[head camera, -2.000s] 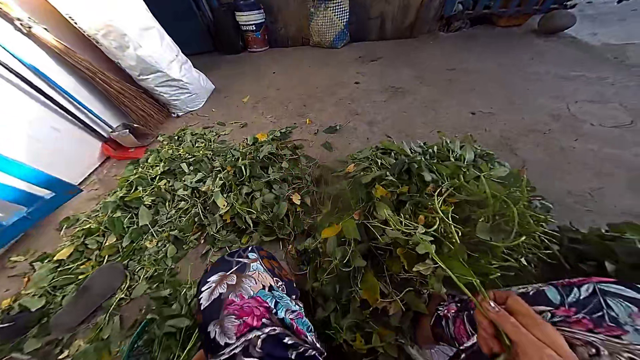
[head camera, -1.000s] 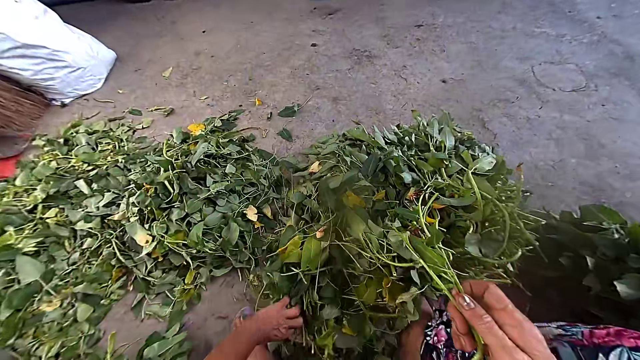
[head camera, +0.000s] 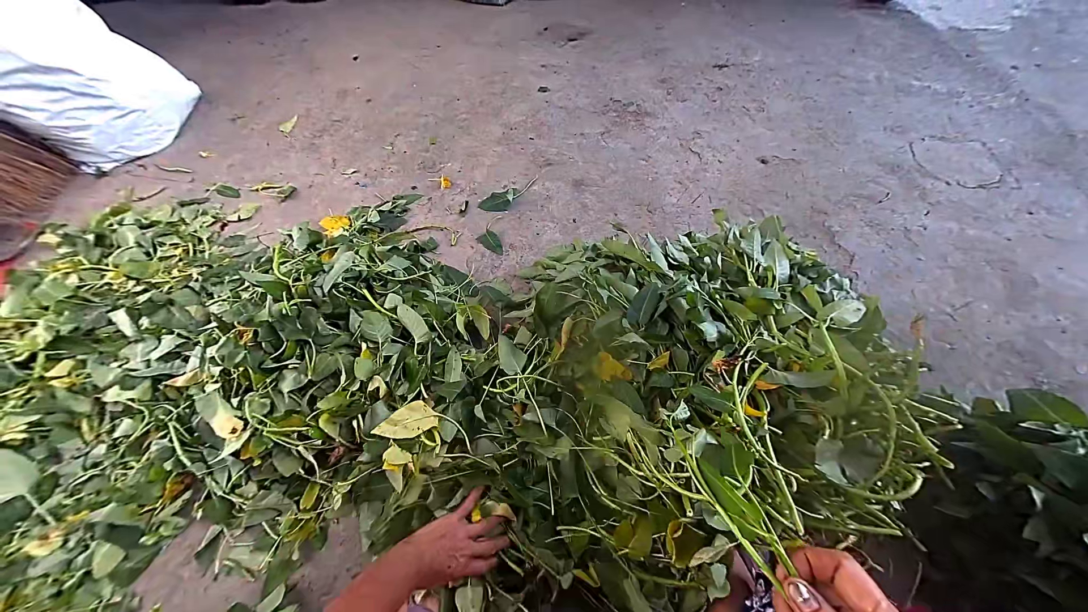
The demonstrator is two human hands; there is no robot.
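Observation:
Leafy green stems with some yellowed leaves lie in a broad pile (head camera: 323, 340) at the left and a denser heap (head camera: 646, 331) at the centre right. At the near edge, where the two meet, my left hand (head camera: 459, 544) rests against the leaves, its fingers bent; whether it grips any stem is unclear. Low at the right, my right hand (head camera: 829, 582) pinches a few long green stems (head camera: 735, 518) between thumb and fingers, and their leafy ends reach over the heap. Patterned cloth shows in a small patch beside that hand.
A white sack (head camera: 93, 85) stands on the concrete floor (head camera: 595, 110) at the upper left, with broom bristles (head camera: 30, 178) below it. Loose leaves (head camera: 497, 200) lie beyond the piles. Another dark leafy heap (head camera: 1011, 484) is at the right edge.
My left hand, out of view two seconds ago, has come in low at the centre and moved up against the leaves. My right hand still holds stems. The view has tilted down.

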